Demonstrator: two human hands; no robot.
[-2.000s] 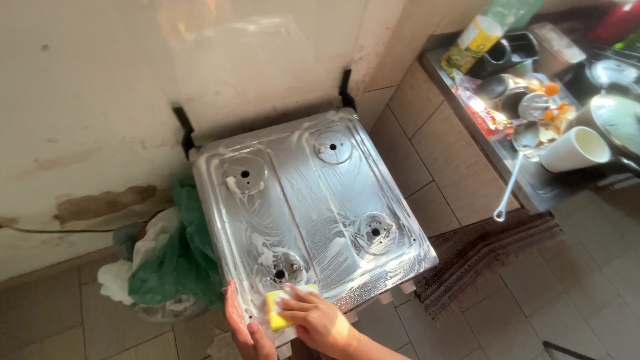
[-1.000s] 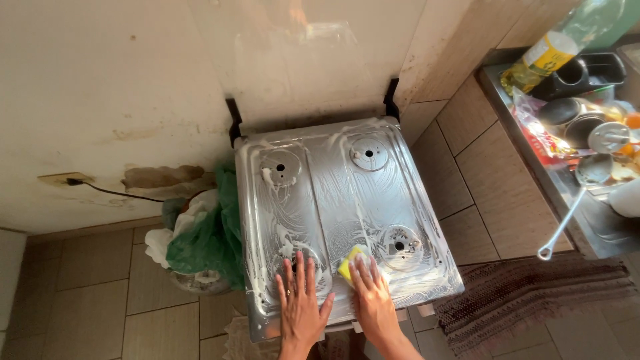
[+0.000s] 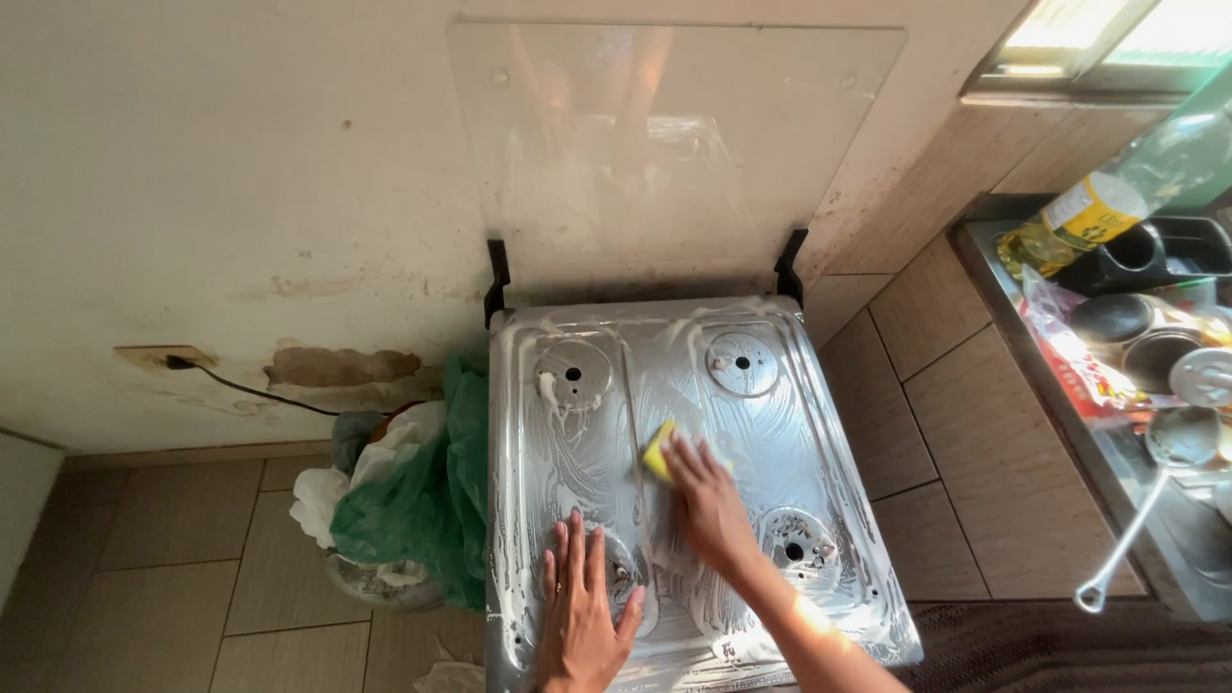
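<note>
Soapy lather in swirling streaks covers the steel top of a gas stove [image 3: 664, 404], whose burner seats are bare, without grates. My right hand [image 3: 707, 491] presses a yellow sponge [image 3: 660, 452] on the steel near the middle groove, its fingers over the sponge's right part. At the front left, my left hand [image 3: 585, 602] lies flat with fingers spread, partly covering the front left burner seat [image 3: 621, 568]. Dark residue marks the front right burner seat [image 3: 797, 544]. Behind the stovetop, a raised glass lid [image 3: 674, 125] stands against the wall between two black hinges.
Green and white plastic bags [image 3: 404, 510] crowd the stove's left side. A black cord [image 3: 260, 393] runs from a wall outlet toward them. At right, a steel sink counter [image 3: 1020, 356] holds dishes, a tilted bottle of yellow liquid [image 3: 1068, 226] and a long-handled ladle [image 3: 1126, 549].
My right hand has slid the sponge from the front edge up to the middle of the stovetop. My left hand, at the front left corner earlier, now lies flat by the burner seat. The view has shifted.
</note>
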